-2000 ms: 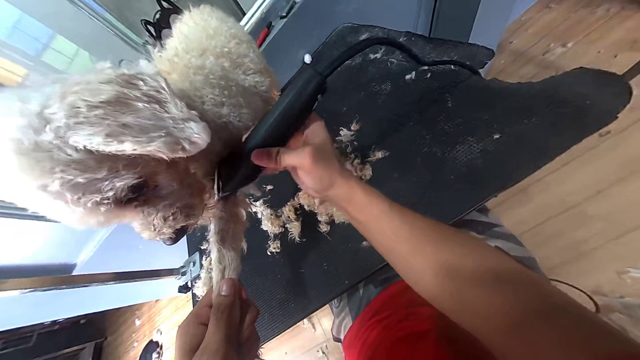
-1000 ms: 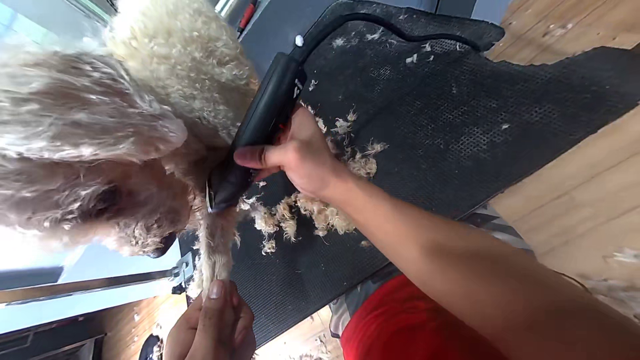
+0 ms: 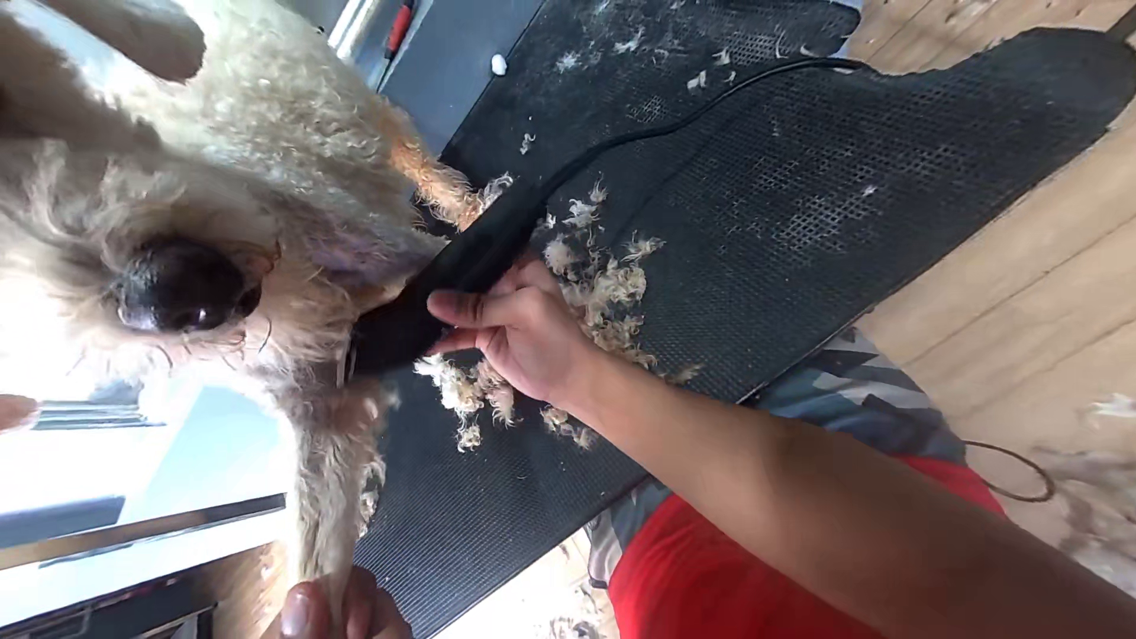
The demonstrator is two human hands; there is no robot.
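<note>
A curly cream-coated dog [image 3: 293, 115] is on the black grooming table at left, its dark nose towards the camera. My right hand [image 3: 524, 333] is closed around a black corded clipper [image 3: 479, 266]. The clipper's head lies against the fur at the top of a front leg [image 3: 324, 479], and its blade is mostly hidden by the fur. At the bottom left, my left hand [image 3: 342, 608] grips the lower end of that leg between thumb and fingers, so the paw is hidden. Clipped tufts of fur [image 3: 612, 293] lie beside and beyond my right hand.
The textured black table mat [image 3: 799, 204] runs to the upper right, with the clipper cord [image 3: 657, 131] across it. A red-handled tool [image 3: 399, 31] lies past the table's far side. Wooden floor [image 3: 1021, 302] shows at right. A skin-coloured rounded shape, unclear, enters at the left edge.
The dog's head has lifted and turned, so its nose now faces the camera. The clipper has shifted with my right hand and still touches the fur. My left hand keeps its grip on the leg.
</note>
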